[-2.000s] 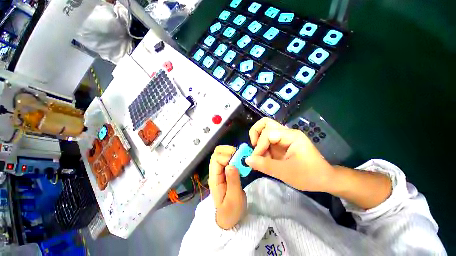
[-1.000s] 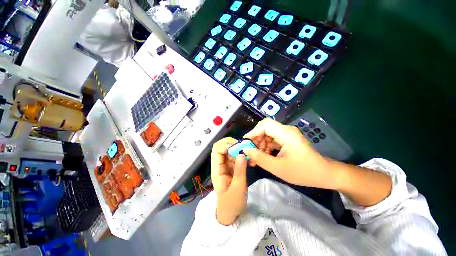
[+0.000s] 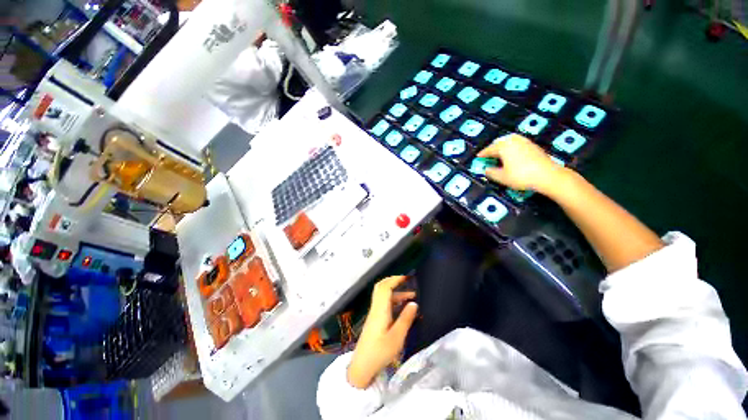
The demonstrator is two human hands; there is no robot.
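The black parts tray [image 3: 525,97] holds rows of light-blue square housings, many with a round centre hole. My right hand [image 3: 525,166] is over the tray's near part, with thumb and fingertips pinched on a light-blue housing [image 3: 482,165]. The hand partly hides that housing and others beneath it. My left hand [image 3: 384,328] is low above the lap, fingers curled and apart, with nothing seen in it. A clear sheet with black round dots [image 3: 554,253] lies by the tray's near corner.
The white machine table [image 3: 361,180] carries orange-brown fixture blocks [image 3: 256,291], one holding a housing, a dotted plate [image 3: 310,184], a loose orange block [image 3: 301,230] and a red button [image 3: 403,221]. A brass-gold head [image 3: 152,174] stands over its left side. A person's white sleeve [image 3: 250,82] is behind.
The view has shifted. My right hand has moved from the left hand up to the tray. My hands have separated, and the housing held between them is no longer at my left hand.
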